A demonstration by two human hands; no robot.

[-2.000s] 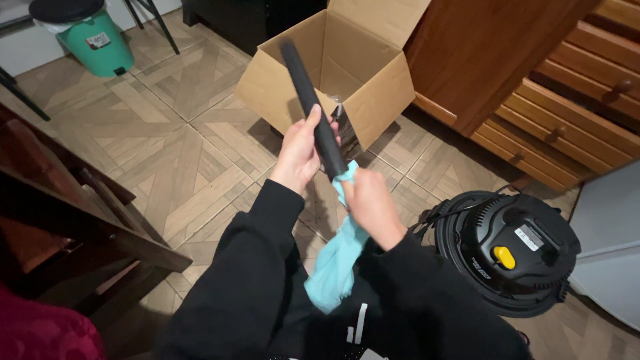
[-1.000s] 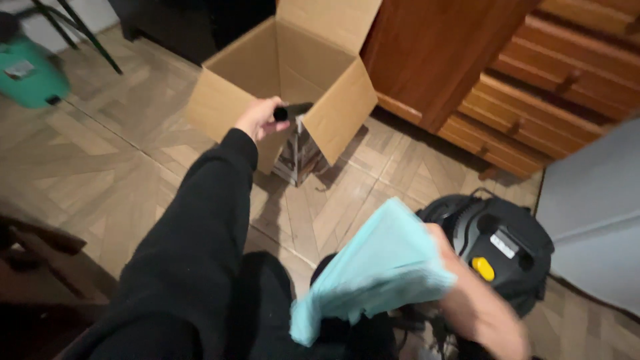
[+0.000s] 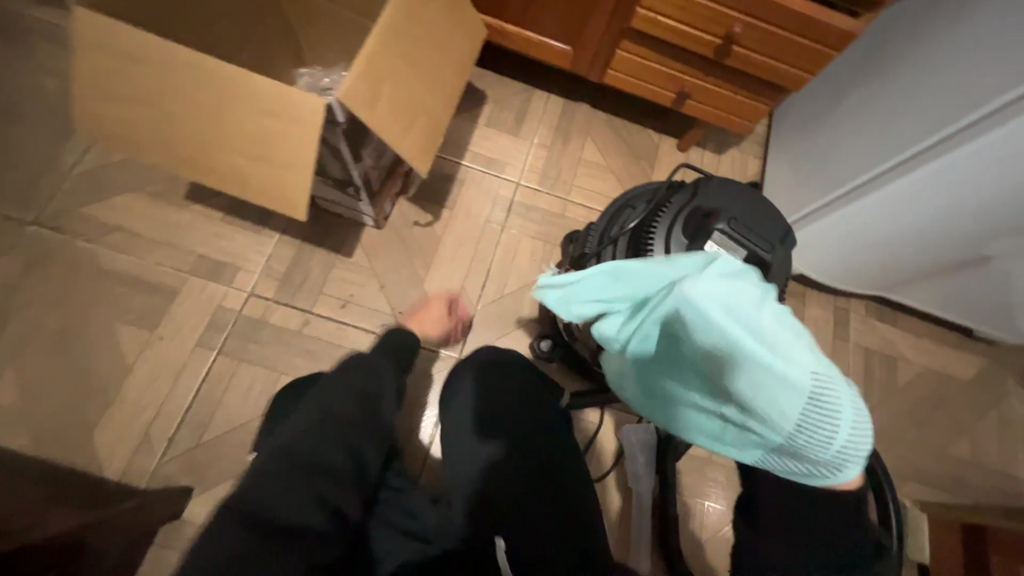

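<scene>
A light turquoise cloth [image 3: 704, 344] with a dark striped edge drapes over my right hand [image 3: 852, 483], of which only a little skin at the wrist shows; its fingers are hidden. The cloth hangs in front of a black canister vacuum cleaner [image 3: 720, 212]. My left hand [image 3: 440, 318], blurred, is low over the tiled floor beside my knee, and no object shows in it. Whether its fingers are apart cannot be told. At the upper left stands an open cardboard box [image 3: 192, 120], with clear plastic wrapping [image 3: 322, 80] at its inner corner.
Wooden drawers [image 3: 720, 48] stand at the top, beside a pale grey appliance or cabinet [image 3: 904, 136] at the right. A clear plastic piece [image 3: 638, 456] and a black hose or tube [image 3: 670, 512] lie near my legs. Dark wooden furniture [image 3: 80, 512] juts in at lower left.
The dark tube that my left hand held at the box is out of that hand. My left hand has come back from the box toward my knee. The cloth now covers my right hand.
</scene>
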